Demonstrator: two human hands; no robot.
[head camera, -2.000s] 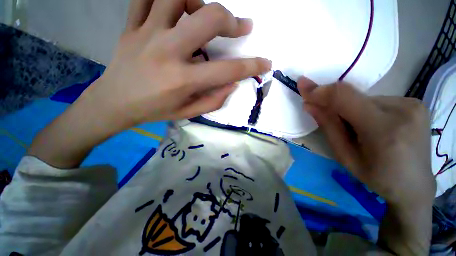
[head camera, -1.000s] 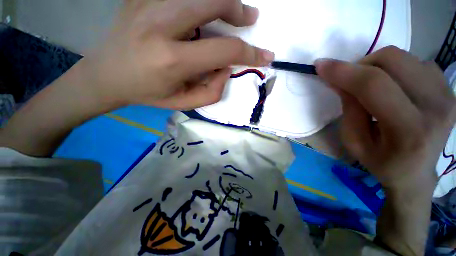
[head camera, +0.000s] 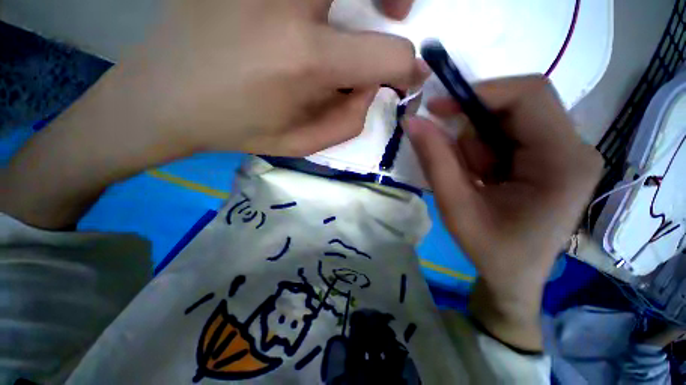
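A white housing (head camera: 493,34) lies flat in front of me. A dark lead (head camera: 393,139) runs over its near part to the edge. A thin white lead (head camera: 408,98) shows at its upper end. My left hand (head camera: 301,83) reaches across the housing, fingertips at this joint; what they pinch is too hidden to tell. My right hand (head camera: 504,158) holds a slim black pen-like tool (head camera: 465,89), tilted, its end pointing up and left. Its thumb and index fingertips are close to the joint, blurred. A red-and-black lead (head camera: 566,41) curves along the housing's right side.
A black mesh strip (head camera: 632,94) runs along the right. Beyond it lies another white housing (head camera: 645,225) with thin leads. My printed apron (head camera: 301,286) fills the lower middle. A blue floor (head camera: 177,184) with yellow lines shows below the bench (head camera: 90,26).
My right hand has moved left to the joint. The black tool has swung from nearly level to steep, its end now up and left. My left hand has shifted slightly; its fingers now cover the red-and-black lead.
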